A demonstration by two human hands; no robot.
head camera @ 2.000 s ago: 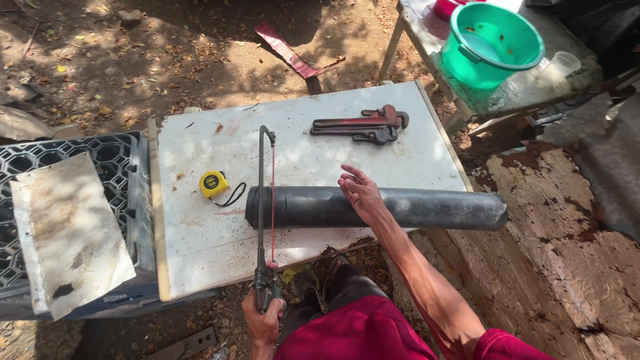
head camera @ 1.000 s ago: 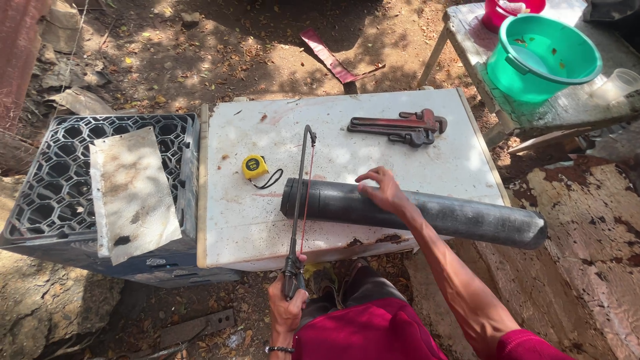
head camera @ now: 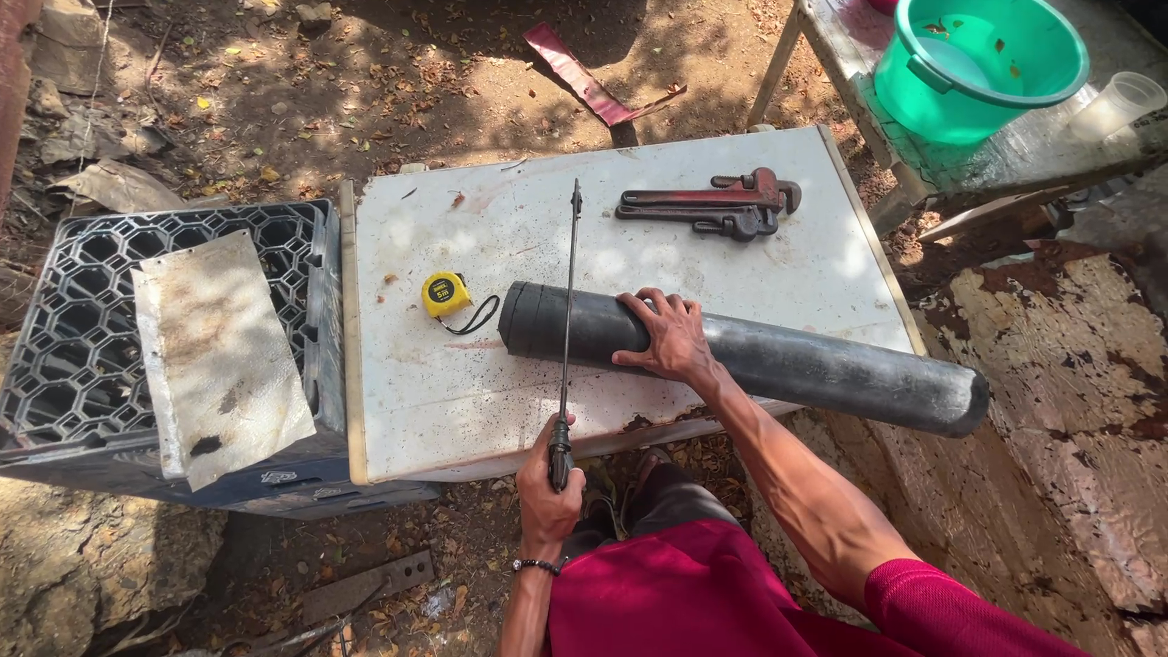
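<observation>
My left hand (head camera: 549,493) grips the handle of a hacksaw (head camera: 570,319), whose frame lies across a thick black pipe (head camera: 821,365) close to its left end. Spread over the top of the pipe, just right of the saw, is my right hand (head camera: 664,338). The pipe rests on a white board tabletop (head camera: 438,401) and overhangs its right edge. Left of the pipe's end lies a yellow tape measure (head camera: 445,294) with a black strap. Two pipe wrenches (head camera: 712,203) lie side by side beyond the pipe. Dark specks are scattered around the saw.
A black plastic crate (head camera: 100,401) with a stained sheet (head camera: 224,356) on it stands at the left. On a side table (head camera: 876,119) at the upper right are a green basin (head camera: 981,68) and a translucent plastic cup (head camera: 1118,105). A red strip (head camera: 579,73) lies on the ground.
My right hand, raised over the pipe before, now rests on it with fingers spread. The hacksaw, seen side-on before, now appears nearly edge-on across the pipe, still in my left hand.
</observation>
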